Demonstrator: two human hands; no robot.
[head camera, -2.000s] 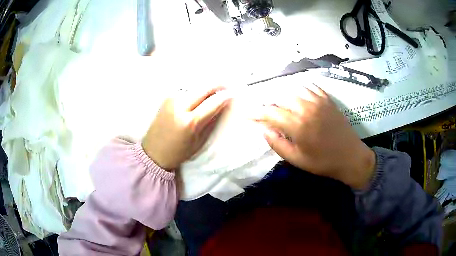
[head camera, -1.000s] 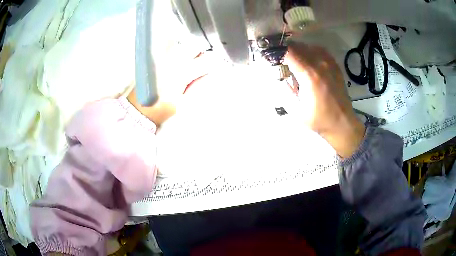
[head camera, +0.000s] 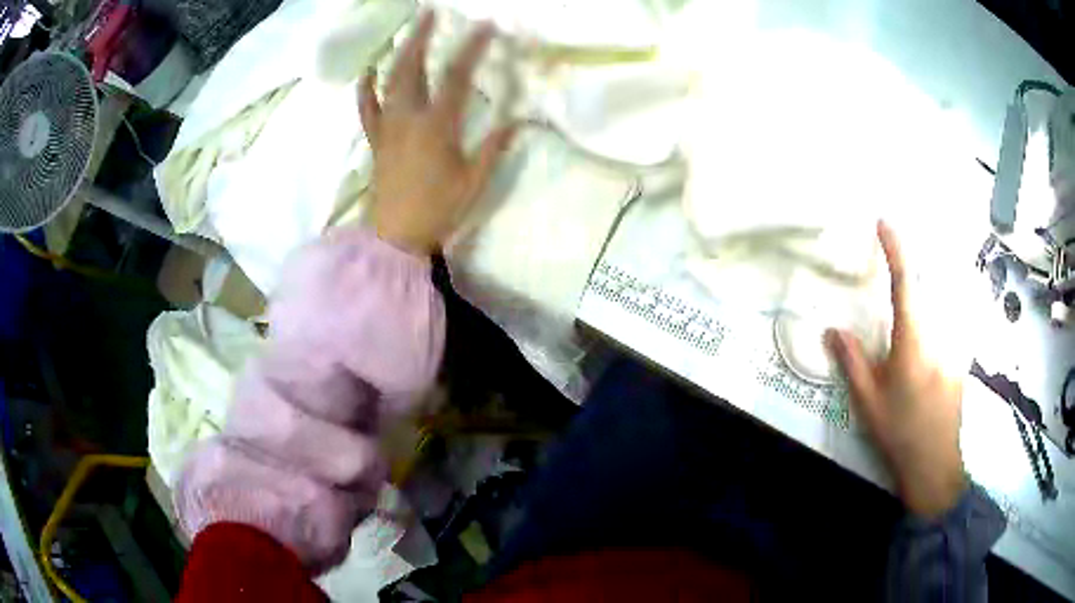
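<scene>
My left hand (head camera: 427, 153) has its fingers spread and lies over the white cloth heap (head camera: 277, 153) at the upper left. It does not visibly pinch any cloth. My right hand (head camera: 905, 389) is at the right with its fingers apart, at the edge of a white garment piece (head camera: 754, 177) on the table. Glare hides part of that hand and most of the cloth; I cannot tell whether the fingers hold it. Metal machine parts (head camera: 1049, 265) show at the far right edge, away from both hands.
A small fan (head camera: 47, 139) stands at the upper left. A lamp bar (head camera: 1009, 165) is at the far right, with a slim metal tool (head camera: 1035, 454) below it. A printed rule (head camera: 660, 309) runs along the table's front edge. More cloth (head camera: 195, 377) hangs at the lower left.
The view has swung left, so the fan and cloth heap show and the machine sits at the right edge. My right hand has left the needle area; my left hand is now spread over the heap.
</scene>
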